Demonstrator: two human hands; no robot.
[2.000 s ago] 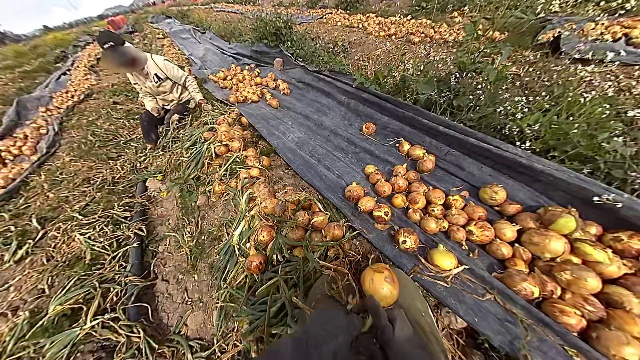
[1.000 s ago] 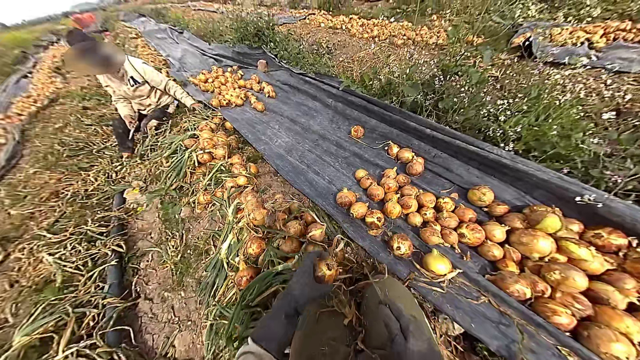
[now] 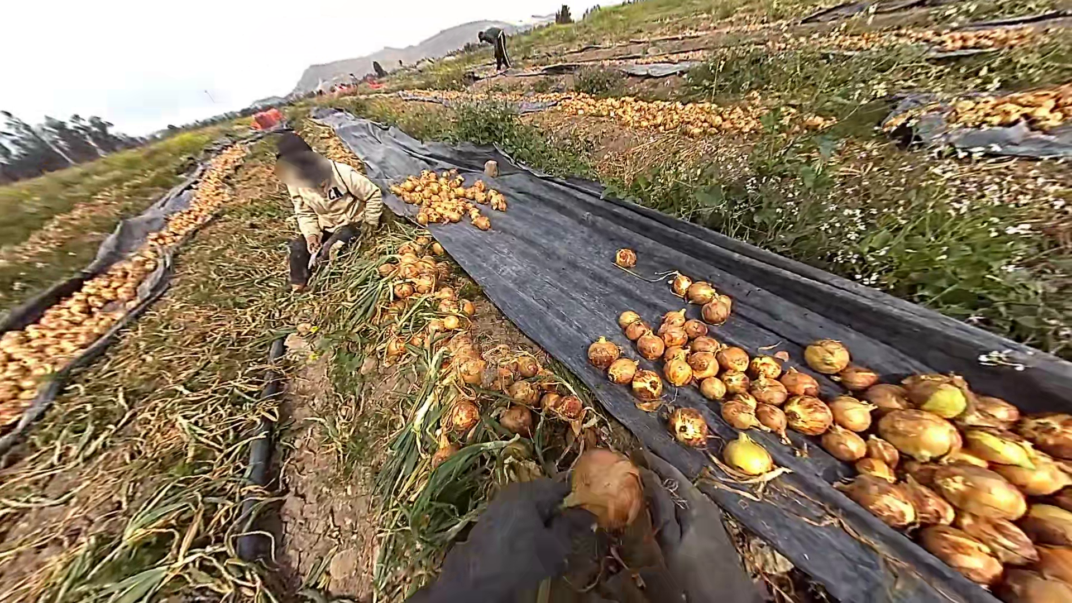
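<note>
At the bottom centre my left hand [image 3: 523,532], in a dark glove, holds a yellow onion [image 3: 606,489]. My right hand [image 3: 691,536], also dark-gloved, is blurred close against the onion's right side; whether its fingers grip it I cannot tell. Just beyond lie pulled onions [image 3: 517,392] with long green leaves [image 3: 419,452] on the soil. To the right, loose onions [image 3: 702,364] are spread on a black ground sheet [image 3: 536,260], and a denser pile of onions [image 3: 980,490] covers its near right end.
A co-worker [image 3: 331,201] crouches ahead left beside the row. A dark hose [image 3: 261,444] runs along the soil. Another onion strip [image 3: 100,293] lies far left, and flowering weeds [image 3: 938,251] border the sheet at right. A distant person [image 3: 496,46] bends over.
One second ago my left hand held a smaller-looking onion over the leaves at left; now the hands are close together around an onion. The view has tilted up, showing more sky.
</note>
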